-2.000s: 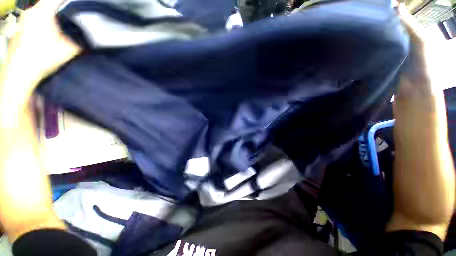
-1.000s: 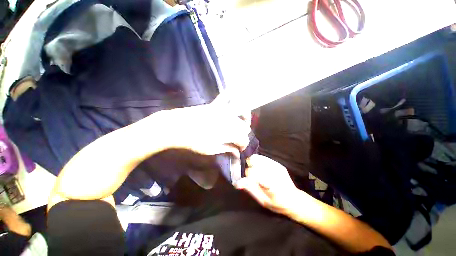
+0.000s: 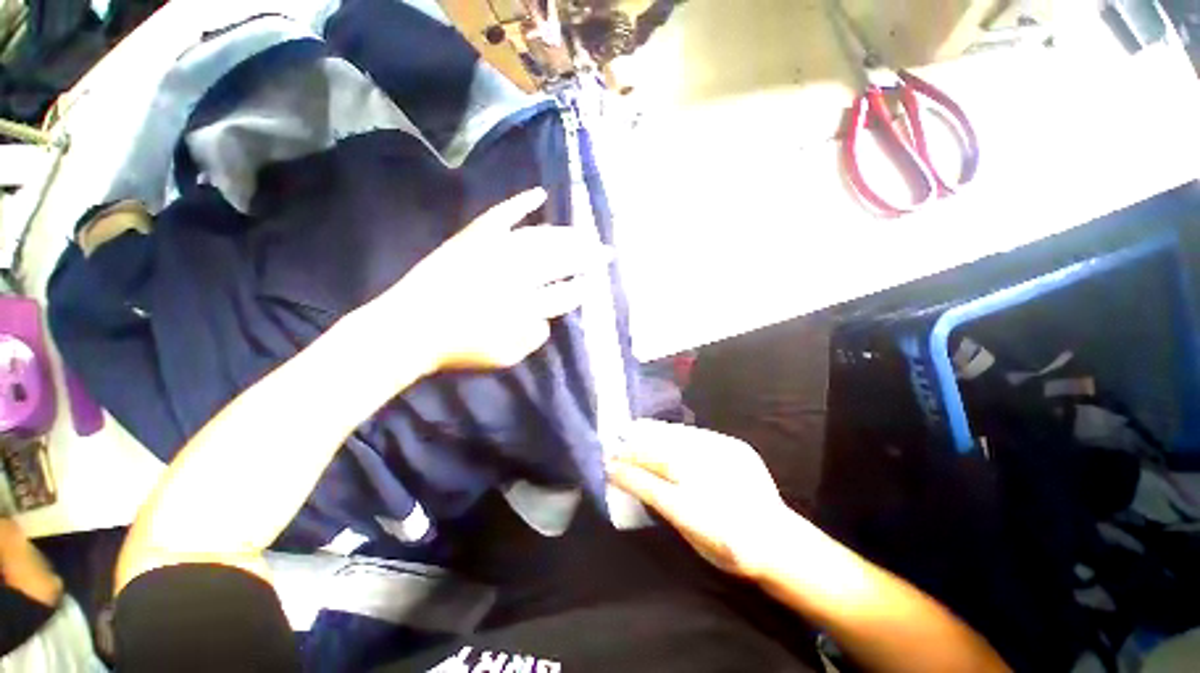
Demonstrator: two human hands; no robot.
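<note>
A navy garment with light grey panels lies left of the needle and hangs into my lap. A narrow pale band runs along its right edge, from the presser foot down to my lap. My left hand lies over the garment beside the band, with its index finger extended; whether it pinches the cloth is unclear. My right hand holds the lower end of the band between thumb and fingers at the table's front edge.
Red-handled snips lie on the white table, right of the needle. A blue basket with dark and grey pieces stands lower right. A purple device is at far left. Part of another person's arm shows lower left.
The garment was lifted and spread between both hands, then laid on the table. Since one second ago, my left hand has moved up along the band, away from my right hand. The snips show lower in view.
</note>
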